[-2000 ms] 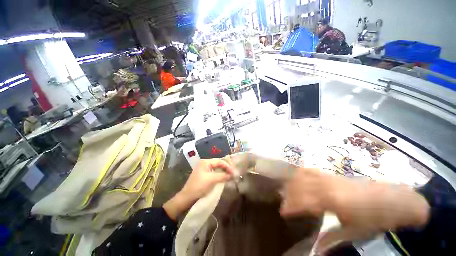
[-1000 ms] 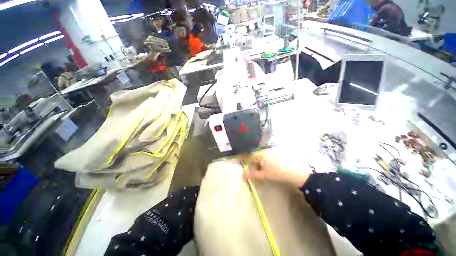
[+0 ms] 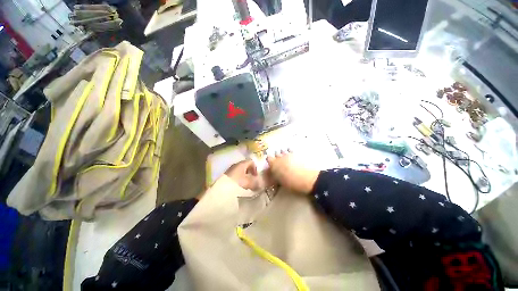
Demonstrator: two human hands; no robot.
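Note:
The beige bag body (image 3: 272, 238) with a yellow edge binding (image 3: 271, 258) lies in front of me and reaches up to the machine. My left hand (image 3: 244, 173) holds its upper edge just below the machine head. My right hand (image 3: 291, 172) presses on the fabric edge close beside it, fingertips near the brass-yellow presser foot (image 3: 257, 146). The pattern sewing machine (image 3: 230, 108) has a dark grey head cover with a red mark. The white work plate (image 3: 222, 161) shows left of my hands. What lies under my fingertips is hidden.
A high stack of bag bodies (image 3: 96, 131) stands at the left. Right of the head are a bag of hardware (image 3: 362, 112), a green-handled tool (image 3: 387, 147), cables, scissors (image 3: 410, 159) and copper-coloured hardware (image 3: 463, 102). A control screen (image 3: 397, 25) stands at the back.
The view has tilted down and moved closer to the machine. My left hand has come into view at the fabric's upper edge, beside my right. The bag body has turned and shifted.

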